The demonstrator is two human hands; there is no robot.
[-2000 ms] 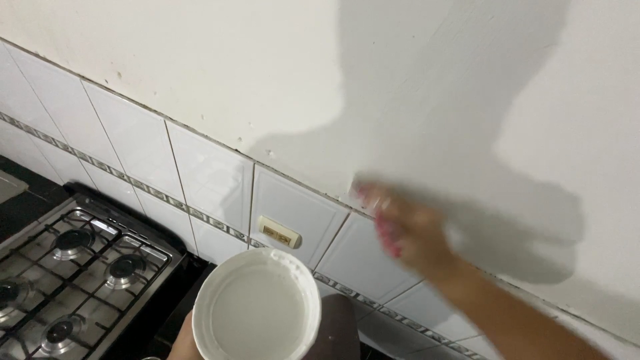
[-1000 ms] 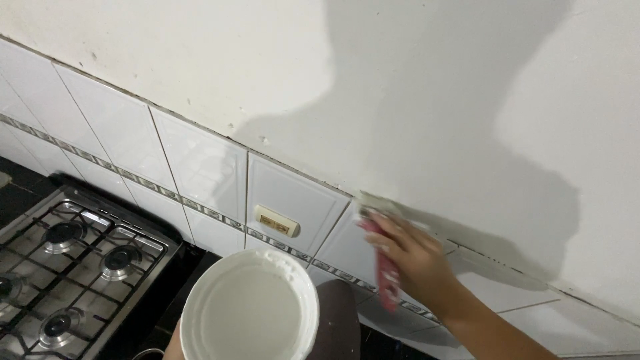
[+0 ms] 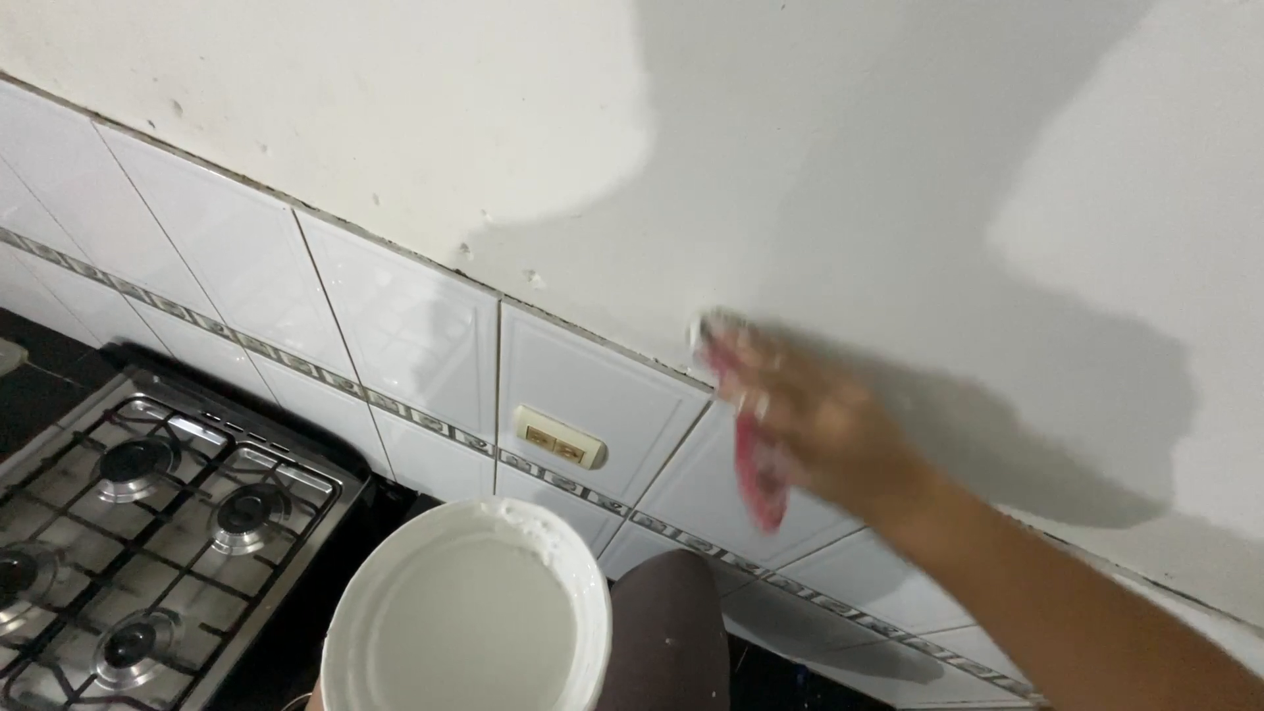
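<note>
My right hand (image 3: 820, 425) is closed around the pink handle of a paintbrush (image 3: 760, 474). Blurred bristles at its tip meet the off-white wall (image 3: 839, 178) just above the tile edge. At the bottom centre, a white tub (image 3: 341, 632) holds a whitish liquid (image 3: 484, 632), with wet drips on its far rim. Only a sliver of my left hand (image 3: 315, 699) shows at the tub's lower left side; the rest is hidden by the tub.
White wall tiles (image 3: 583, 380) with a patterned border carry a cream electrical outlet (image 3: 559, 437). A gas stove (image 3: 188, 504) stands at lower left on a dark counter. My knee (image 3: 667, 632) is right of the tub. Small pits mark the wall.
From one second ago, my right hand with the brush has moved up and slightly left along the wall's lower edge. The tub stays at the bottom centre.
</note>
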